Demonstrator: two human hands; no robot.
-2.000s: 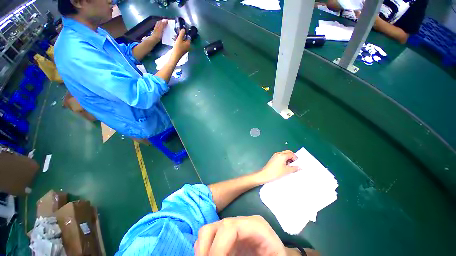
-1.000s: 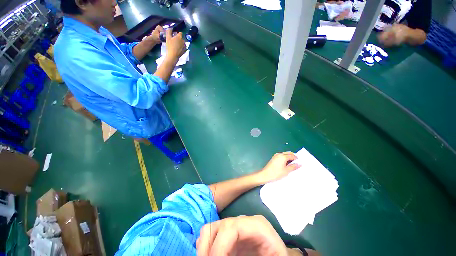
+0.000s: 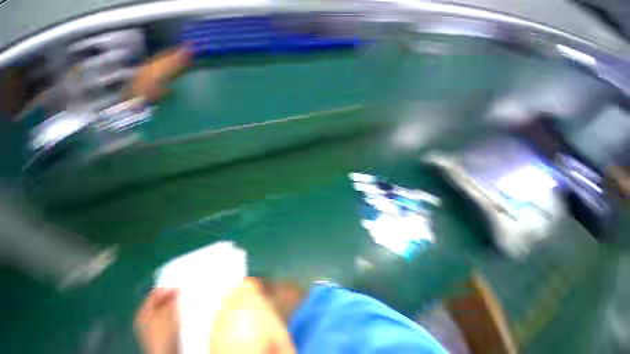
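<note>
The frame is strongly blurred. A stack of white sheets (image 3: 205, 266) lies on the green bench at the lower left of centre. My left hand (image 3: 157, 319) is at the stack's left edge, cut off by the frame's bottom. My right hand (image 3: 250, 321) is over the stack's right side, with a blue sleeve behind it. Blur hides the fingers of both hands, so I cannot tell whether either grips a sheet. A loose pile of white and blue discs (image 3: 399, 225) lies to the right of the stack.
A bench scale (image 3: 508, 190) with a shiny pan stands right of the discs, with a dark tray (image 3: 587, 193) beyond. A brown cardboard box (image 3: 487, 314) is at lower right. A post (image 3: 48, 245) is at left. Another person's hand (image 3: 157, 75) shows across the channel.
The view has swung to the right, bringing in the discs, scale and box; the neighbouring worker is out of view. My right hand has moved from near the camera to over the sheets.
</note>
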